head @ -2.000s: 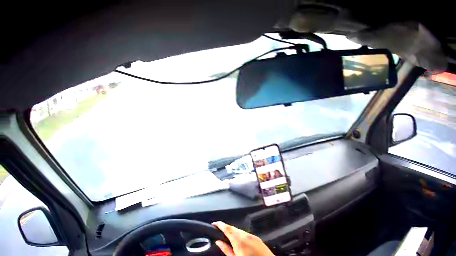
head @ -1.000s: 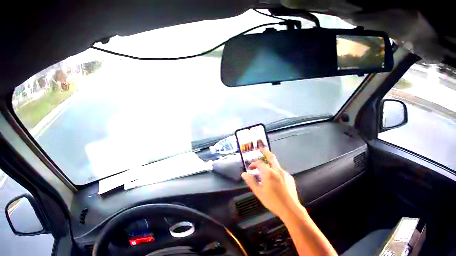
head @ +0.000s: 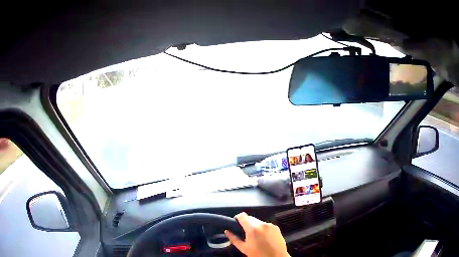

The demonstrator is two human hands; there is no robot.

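The black steering wheel [head: 194,221] arcs along the bottom, cut off by the lower edge. My right hand [head: 259,238] is on its upper right rim, fingers curled over it and the thumb on the inner side. The smartphone [head: 304,175] stands upright in front of the centre dashboard, to the right of and above my right hand; its lit screen shows rows of thumbnails. The instrument cluster [head: 177,248] glows red behind the wheel. My left hand is not in view.
Papers [head: 211,181] lie on the left dashboard. A clear and blue plastic bottle [head: 271,163] and a greyish lump [head: 274,184] are beside the phone. The rear-view mirror [head: 347,80] hangs at top right. Wing mirrors [head: 49,211] show at both sides. A pale carton [head: 427,249] is at lower right.
My right hand touched the phone screen one second ago; now it is back on the wheel rim. The thumbnails differ. The view has shifted, so the cab sits further right in the picture.
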